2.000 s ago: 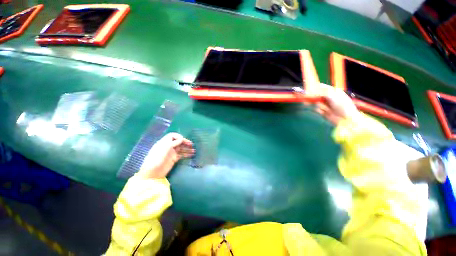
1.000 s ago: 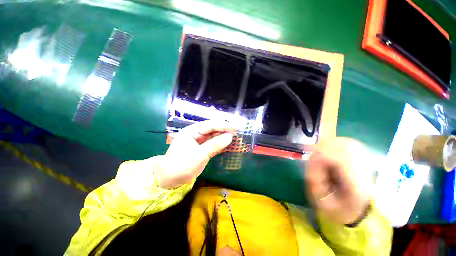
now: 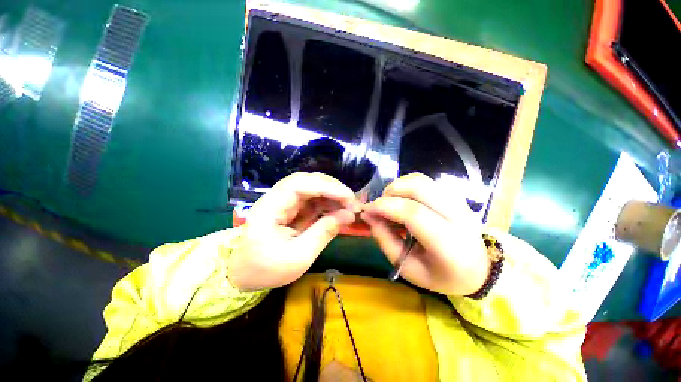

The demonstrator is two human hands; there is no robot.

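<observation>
A glossy black display panel (image 3: 328,97) lies in an orange foam tray (image 3: 527,127) in front of me. Wavy grey marks and bright reflections show on its film. My left hand (image 3: 291,231) is at the panel's front edge, its thumb and fingers pinched on what looks like the clear sticker sheet (image 3: 390,149), seen nearly edge-on above the fingertips. My right hand (image 3: 429,231) meets it fingertip to fingertip and holds slim tweezers (image 3: 403,257), which stick out below the palm. Any small piece between the fingertips is too small to make out.
A long strip sheet (image 3: 103,93) and another clear sheet (image 3: 33,56) lie on the green mat at left. Another panel in its orange tray (image 3: 605,33) is at upper right. At right are a white paper (image 3: 582,261) with blue bits (image 3: 601,255), a brown roll (image 3: 646,226) and a blue bin (image 3: 664,287).
The view has come down over one panel. My right hand has left the tray edge and come in to meet my left. The dotted sheet, earlier hanging flat from my left fingers, is now mostly hidden.
</observation>
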